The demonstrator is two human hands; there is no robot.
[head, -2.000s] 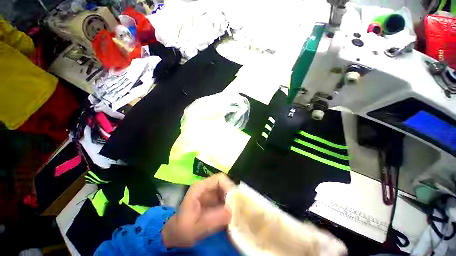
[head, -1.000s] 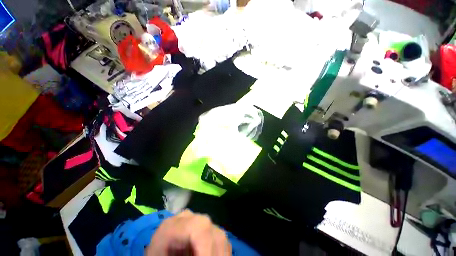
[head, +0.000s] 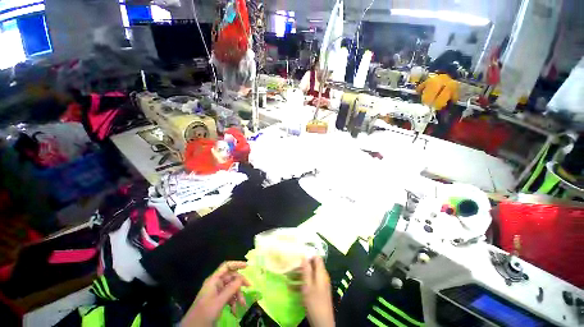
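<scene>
A pale yellow flatbread (head: 280, 253) lies over a neon yellow-green cut panel (head: 279, 295), with a thin clear plastic bag (head: 318, 244) at its right edge. My right hand (head: 316, 288) is at the right side of the flatbread, its fingers closed on the edge; the thumb is hard to see. My left hand (head: 219, 295) is left of the panel, fingers apart and slightly curled, holding nothing visible. Black cut panels (head: 214, 246) lie under and around the neon one.
A white sewing machine (head: 410, 246) with a blue screen stands at right. A white fabric pile (head: 288, 156) lies behind the panels. A red plastic bag (head: 208, 157) is by a beige machine (head: 182, 121). Black and pink pieces (head: 152, 228) lie left. A person in yellow (head: 439, 91) is far back.
The view has tilted up and shows the room behind. The flatbread held near the front earlier is no longer there. Both hands are now at the neon panel and bag.
</scene>
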